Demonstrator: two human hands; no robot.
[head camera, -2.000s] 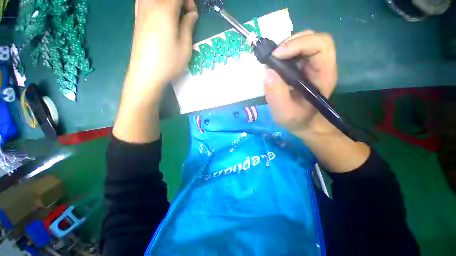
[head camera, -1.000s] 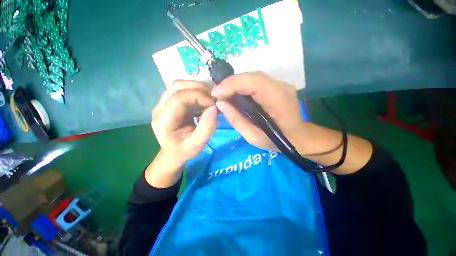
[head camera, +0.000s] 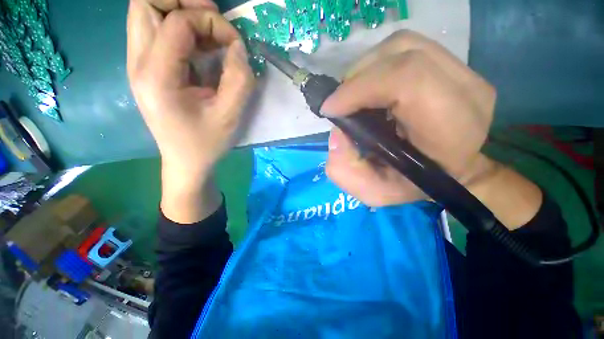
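Observation:
My right hand (head camera: 410, 119) holds the black soldering iron (head camera: 397, 155) like a pen. Its metal tip points up and left, at the left end of a row of small green circuit boards (head camera: 339, 18) on the white pad (head camera: 424, 40). My left hand (head camera: 192, 86) is over the pad's left edge, thumb and fingers curled close together beside the leftmost board. Whether something thin is between its fingertips cannot be told. The exact contact of the iron tip is unclear.
A heap of green board panels (head camera: 26, 53) lies at the left on the green mat (head camera: 99, 86). A tape roll (head camera: 26, 136) is at the left bench edge. The iron's cord (head camera: 583, 198) loops by my right wrist. A blue apron (head camera: 331, 265) covers my lap.
My hands, together in front of the pad a second ago, are apart. My left hand has moved up and left beside the boards. The iron tip is now at the row's left end.

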